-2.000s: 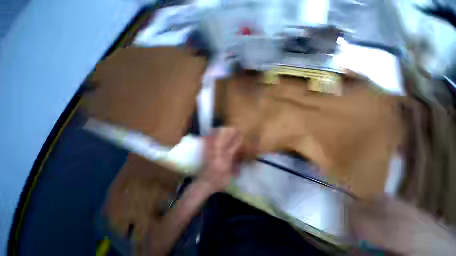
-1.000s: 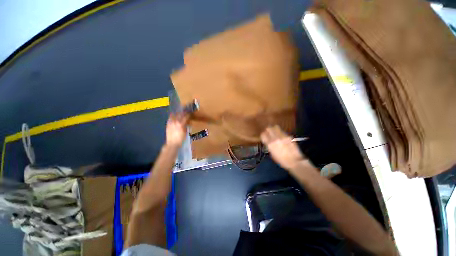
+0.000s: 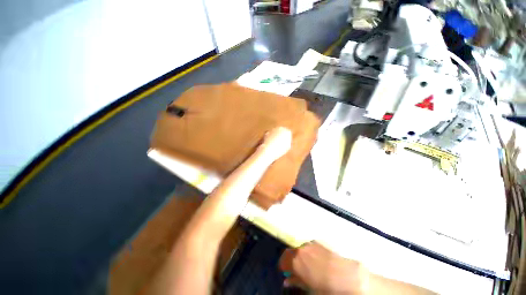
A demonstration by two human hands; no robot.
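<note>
A pile of brown garment panels [image 3: 219, 124] lies on the left end of the white table, with a small dark tag [image 3: 176, 110] at its far left. My left hand [image 3: 278, 141] lies on the pile near its right side; its fingers are blurred, and whether they grip a panel is unclear. My right hand [image 3: 314, 265] is curled at the table's front edge, with a bit of a teal-handled tool [image 3: 286, 275] showing at its fingers. The sewing machine head [image 3: 424, 101] stands over the white placement sheet [image 3: 398, 190], which bears no panel.
The yellow-edged clamp plate [image 3: 429, 152] is under the machine head. A green-handled tool [image 3: 277, 79] lies on white paper behind the pile. More brown cloth [image 3: 156, 248] hangs low at the left. Brown strips [image 3: 515, 190] hang at the right edge.
The view has swung from the floor and the panels held there back to the table and machine. My left hand is now on the pile; my right hand has left the brown panels.
</note>
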